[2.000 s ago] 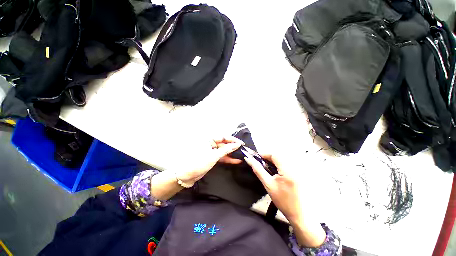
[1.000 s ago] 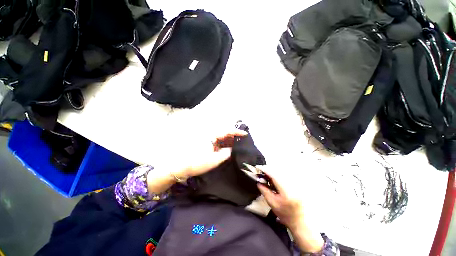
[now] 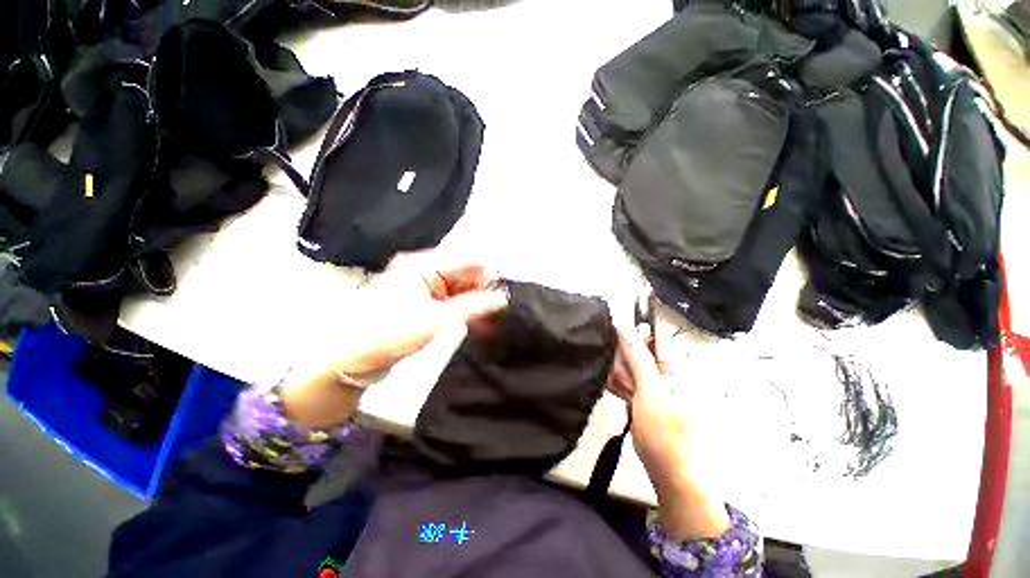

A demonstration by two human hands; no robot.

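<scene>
A black fabric pouch (image 3: 522, 378) is spread between my hands at the table's near edge, its broad dark face towards me. My left hand (image 3: 435, 311) pinches its upper left corner. My right hand (image 3: 646, 384) is at its right edge, fingers curled, with the dark thread snips (image 3: 644, 316) pointing up from them. The lower end of the pouch rests near the purple-grey apron (image 3: 486, 525).
Another pouch (image 3: 398, 169) lies on the white table (image 3: 542, 136). A tangled black heap (image 3: 96, 192) is at left, stacked pouches (image 3: 712, 169) at right. Thread clippings (image 3: 864, 412) lie at right. A blue bin (image 3: 79, 435) stands below left.
The held pouch has been opened out into a broad panel between my hands. The snips now point up, away from the fabric. The whole view has shifted, with table items appearing lower and further left.
</scene>
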